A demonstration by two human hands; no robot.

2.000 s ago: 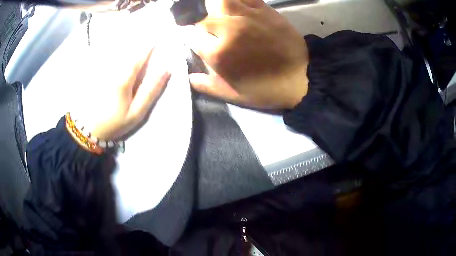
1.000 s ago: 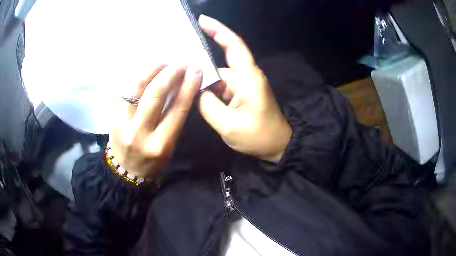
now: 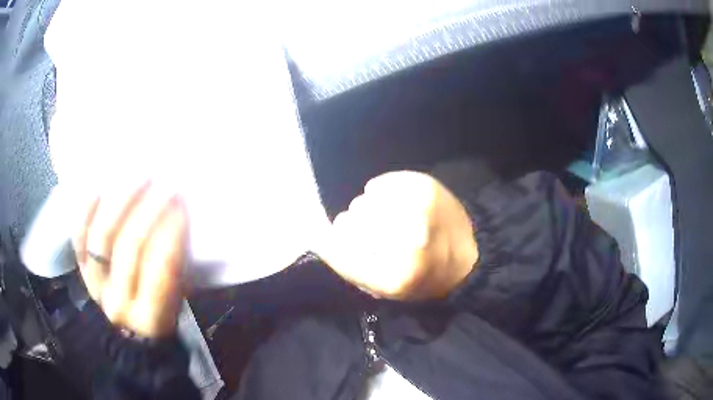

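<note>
A glaring white panel point(image 3: 195, 101) hangs from the table toward my lap and fills the left middle of the view. My left hand point(image 3: 133, 250) lies over its lower left part, fingers slightly spread and blurred; whether they grip it is unclear. My right hand point(image 3: 406, 234) is curled at the panel's lower right corner and holds it there, with the fingertips hidden or washed out. A thin dark edge runs along the panel's right side.
The table's front edge with a ruler strip point(image 3: 438, 47) curves across the top. A white-grey stack point(image 3: 637, 234) stands at right below table level, with a shiny clear plastic piece point(image 3: 618, 129) above it. Dark cloth point(image 3: 31, 117) lies at far left.
The ruler strip and table edge have come back into view. My left hand has moved left and down, away from my right hand. My right hand has moved lower and curled at the panel's corner.
</note>
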